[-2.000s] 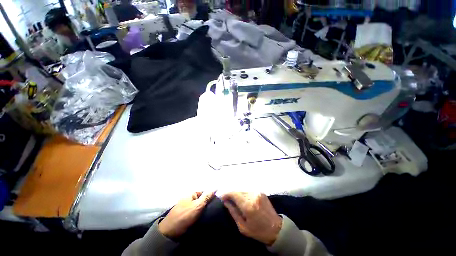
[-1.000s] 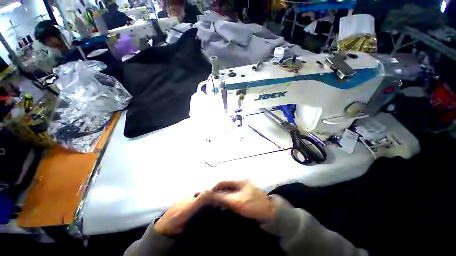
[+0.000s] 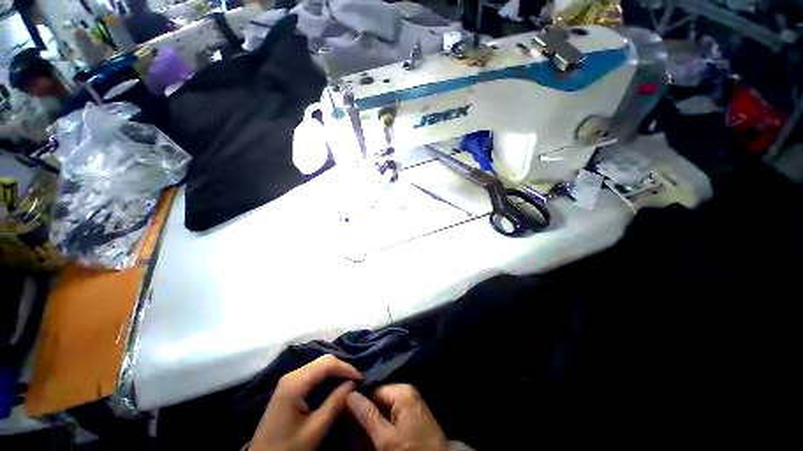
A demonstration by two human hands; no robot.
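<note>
A large dark garment [image 3: 546, 352] fills the lower right and lies over the table's front edge. A thinner, shinier dark navy cloth [image 3: 379, 348], wrinkled, lies just beyond my hands. My left hand [image 3: 308, 401] pinches the dark cloth between thumb and fingers. My right hand [image 3: 396, 418] pinches it too, close beside the left, fingertips nearly touching. The exact edge between the fingertips is too dark to make out.
White JACK sewing machine [image 3: 493, 97] stands beyond the table [image 3: 238, 299]. Black-handled shears [image 3: 519, 211] lie in front of it, a blue-handled tool [image 3: 478, 148] behind them. Black cut panel [image 3: 246, 123], clear plastic bag [image 3: 114, 176] and orange-brown board [image 3: 84, 335] are at left. A person's head shows at far left.
The view has tilted down, so the machine and table sit higher and further left. My hands have moved lower and slightly apart, and the shiny navy cloth now shows beyond them.
</note>
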